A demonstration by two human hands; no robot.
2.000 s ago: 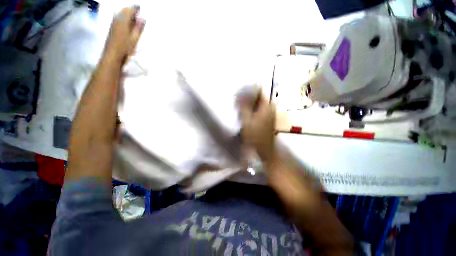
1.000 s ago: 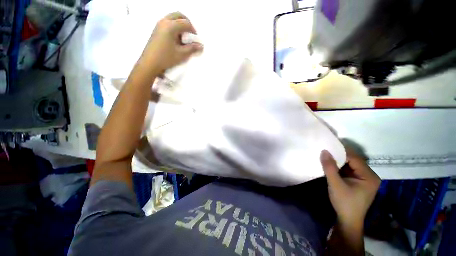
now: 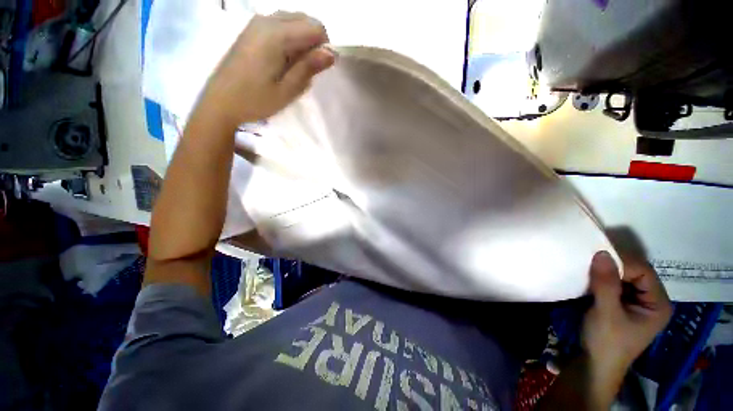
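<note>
A large white garment piece (image 3: 434,185) hangs stretched between my hands over the table's front edge, its middle shaded beige-grey. My left hand (image 3: 281,68) is at the upper left, fingers closed on the upper edge of the garment piece. My right hand (image 3: 627,297) is at the lower right, pinching the far corner of the cloth between thumb and fingers, past the table's front edge. A small dark slit or fold shows near the middle of the cloth. The sewing machine head (image 3: 635,48) is at the upper right; the cloth is not under it.
A red tape marker (image 3: 661,170) lies on the machine bed below the head. The printed ruler (image 3: 695,270) runs along the white table's front edge. Another machine (image 3: 52,136) stands at the left. Blue crates (image 3: 683,341) are below the table, and white scraps (image 3: 251,297) show at lower left.
My right hand has moved right with the cloth corner, and the cloth is stretched wider, its shaded face now showing. My left hand stays near the same place, still gripping. Earlier, the cloth lay more bunched.
</note>
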